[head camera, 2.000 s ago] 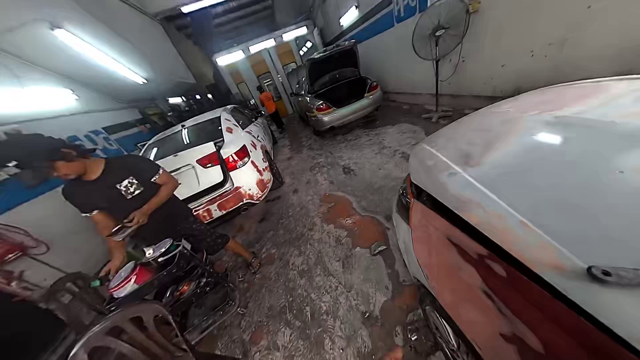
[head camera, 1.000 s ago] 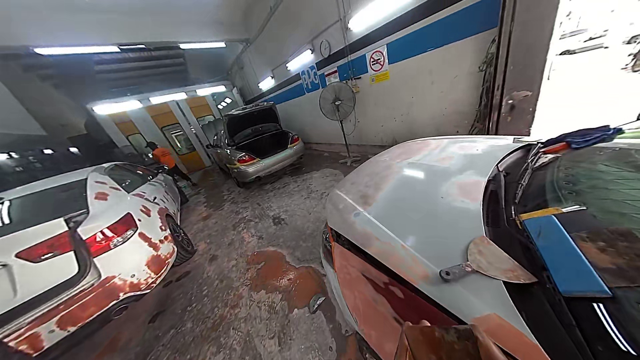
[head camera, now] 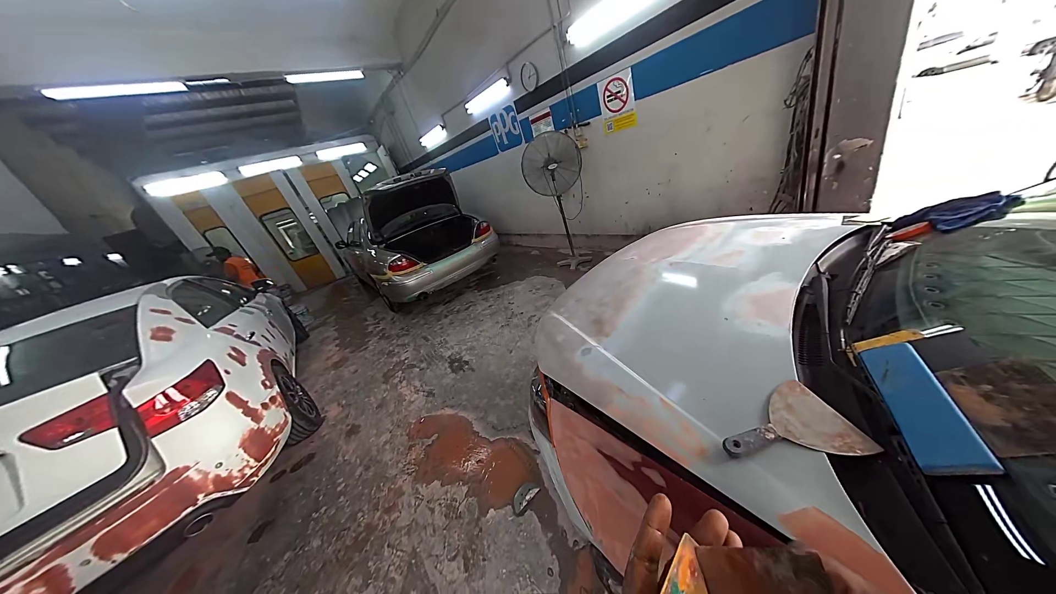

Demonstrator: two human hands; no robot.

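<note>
At the bottom edge, what looks like my left hand (head camera: 652, 532) is around a flat brown-stained piece (head camera: 763, 569) whose near corner is streaked yellow, orange and green. Its fingertips show beside and behind the piece, close to the red-brown front fender of the car at right. My right hand is out of view. A wide-bladed scraper (head camera: 817, 421) with a dark handle lies on that car's grey, patchily sanded bonnet (head camera: 693, 313), its blade reaching toward the windscreen base. A blue flat block (head camera: 932, 412) and a yellow strip (head camera: 887, 340) rest at the windscreen.
A white car (head camera: 198, 429) with red-brown patches stands left. A silver car (head camera: 429, 264) with open boot is further back, near a person in orange (head camera: 241, 268). A pedestal fan (head camera: 553, 169) stands by the wall. A reddish puddle (head camera: 474, 462) lies between the cars. A blue cloth (head camera: 957, 212) is on the windscreen edge.
The view has swung right since two seconds ago. A person at a cluttered stand on the left has left the view. My hand's fingers now show more plainly at the bottom.
</note>
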